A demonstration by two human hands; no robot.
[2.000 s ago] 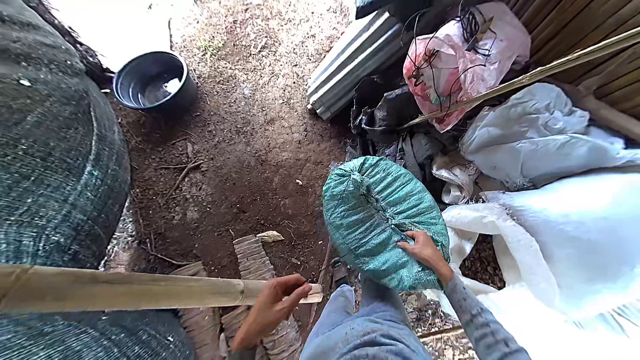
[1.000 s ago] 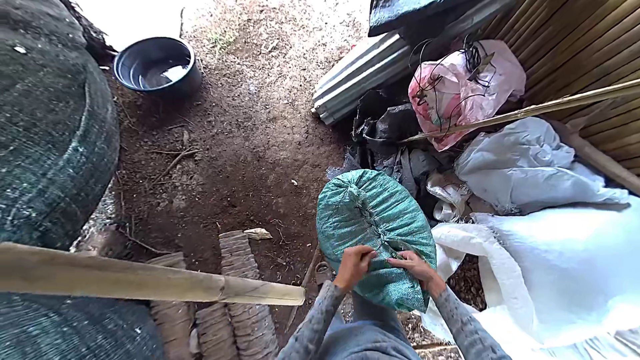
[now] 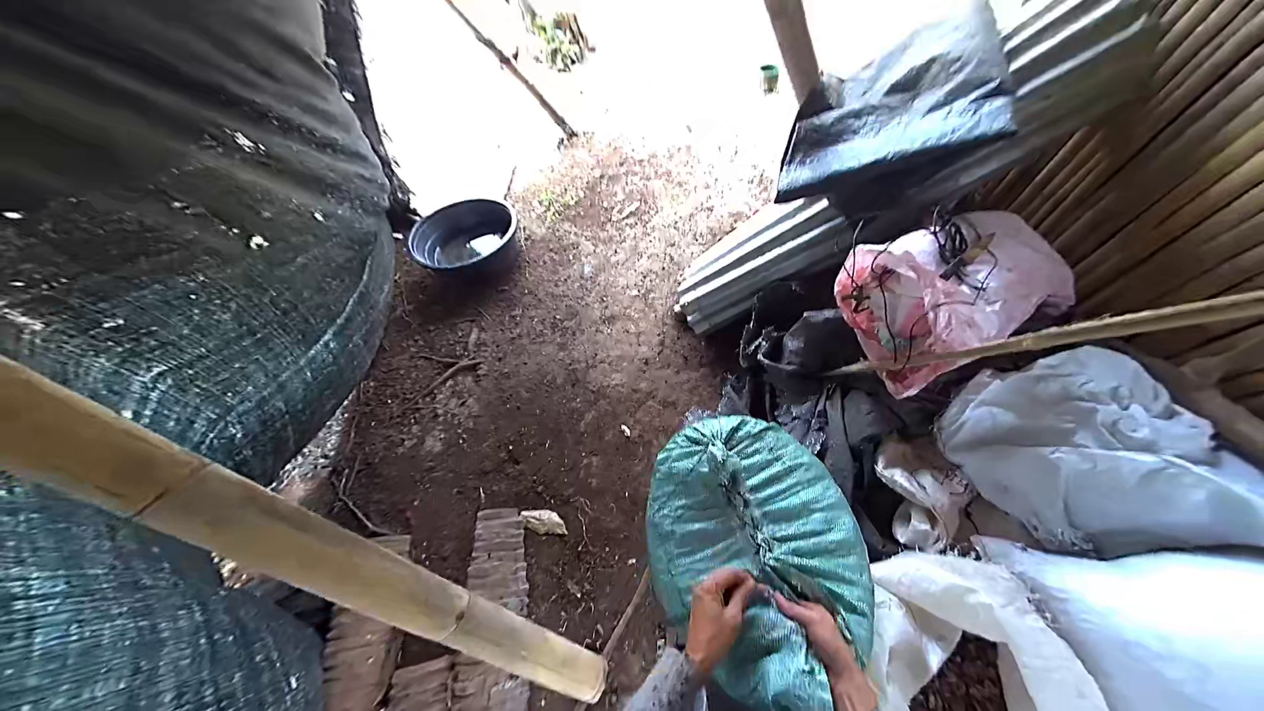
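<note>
A full green woven plastic sack [image 3: 760, 513] stands upright before me, its gathered top laced along a dark seam. My left hand [image 3: 721, 612] is at the near end of that seam, thumb and fingers pinched together on what looks like the dark tie. My right hand [image 3: 822, 632] lies on the sack just to the right, its fingertips meeting those of the left at the same spot. The fingers and blur partly hide what they pinch.
A bamboo pole [image 3: 326, 558] slants in from the left, ending near the sack. White sacks [image 3: 1106, 474], a pink plastic bag [image 3: 973, 286] and corrugated sheets [image 3: 760, 262] lie right. A black basin [image 3: 464, 237] sits on the dirt, beside a netting-covered bulk [image 3: 197, 296].
My left hand has gone from beside the bamboo pole to the sack's seam, where it meets my right hand. Both stay there since one second ago. The view has tilted up.
</note>
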